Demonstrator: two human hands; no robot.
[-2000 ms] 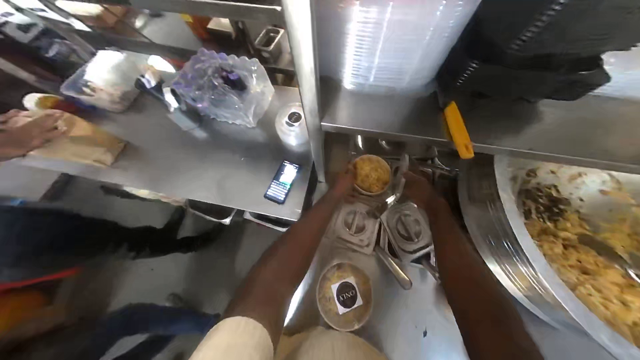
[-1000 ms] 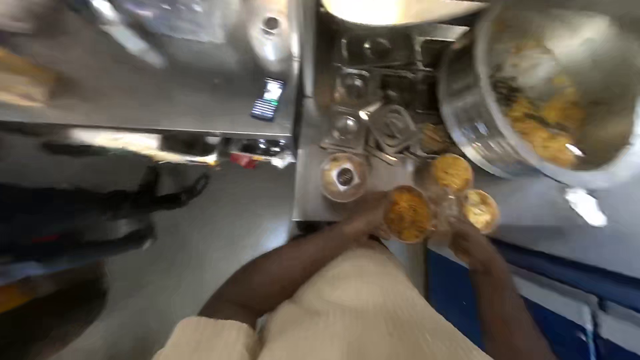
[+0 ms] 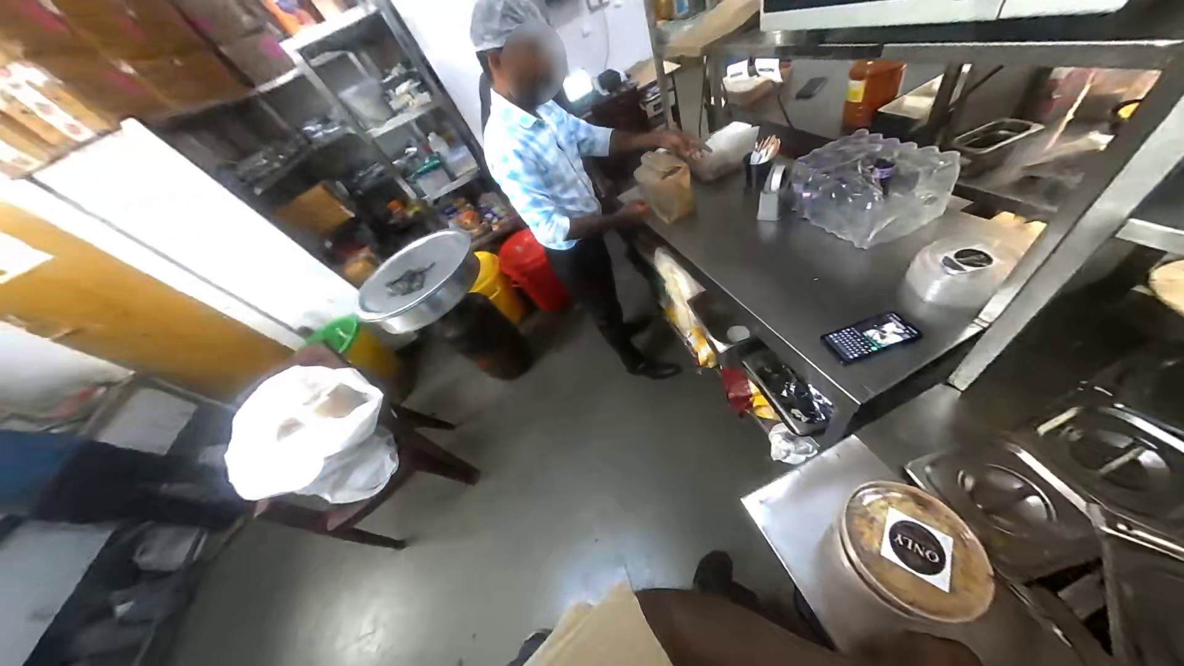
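A round tub of food (image 3: 874, 592) with a clear lid and a white label bearing writing stands at the counter's near left corner. My left forearm reaches in along the bottom edge. Only a dark part of my left hand (image 3: 911, 650) shows, beside the base of the tub; its fingers are hidden, so a grip cannot be made out. My right hand is out of view. Lidded steel food pans (image 3: 1008, 495) lie to the right of the tub.
A steel table (image 3: 768, 268) holds a phone (image 3: 871, 337), stacked clear lids (image 3: 957, 268) and a clear plastic pack (image 3: 874, 190). A person (image 3: 555, 157) stands behind it, hands near a paper bag (image 3: 664, 187). White bags (image 3: 305, 435) rest on a stool; a large metal pan (image 3: 416, 280) is beyond.
The view has swung strongly left and up. The food cups at my hands and the large pot, seen one second ago, are out of frame. The labelled tub still stands on the counter.
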